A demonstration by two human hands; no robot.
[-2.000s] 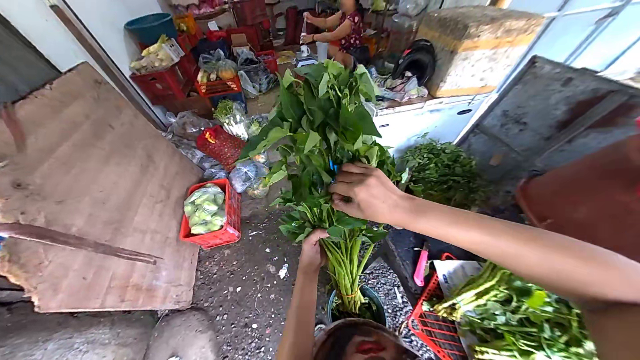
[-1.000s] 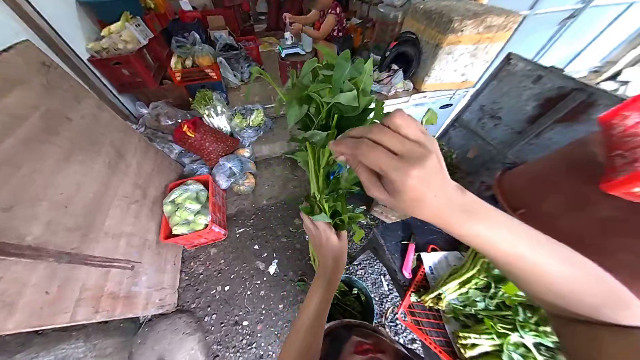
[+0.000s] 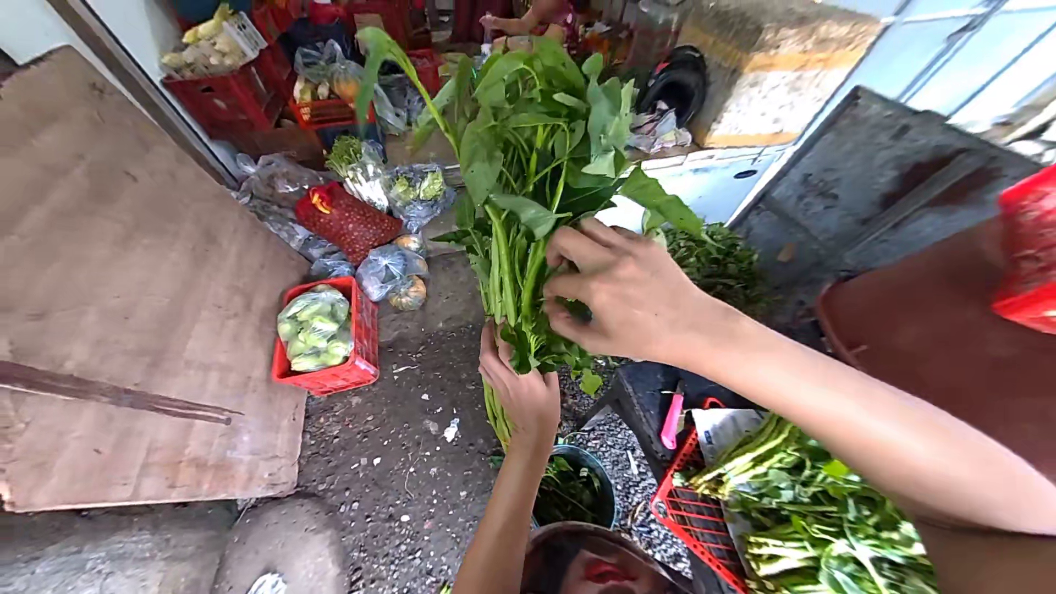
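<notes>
A bunch of long-stemmed leafy greens (image 3: pixel 536 165) stands upright in front of me. My left hand (image 3: pixel 524 388) is wrapped around its lower stems. My right hand (image 3: pixel 615 289) touches the stems and leaves higher up on the right side, its fingers curled; whether they pinch a stem is hidden. Below the hands is a round bucket (image 3: pixel 610 495) with greens in it. More bundled greens (image 3: pixel 833 520) lie in a red plastic crate (image 3: pixel 701 528) at lower right. A pink-handled knife (image 3: pixel 673 419) rests on a dark surface beside that crate.
A red crate (image 3: pixel 363 346) with bagged green vegetables stands left on the ground. Behind it are a red mesh sack (image 3: pixel 351 223) and plastic bags of vegetables. A plywood board (image 3: pixel 148 289) leans at left. A heap of greens (image 3: pixel 718 268) lies behind my right forearm. Another person (image 3: pixel 536 21) is at the back.
My right hand has moved from out to the right of the bunch in to its stems. My left hand keeps hold of the lower stems throughout.
</notes>
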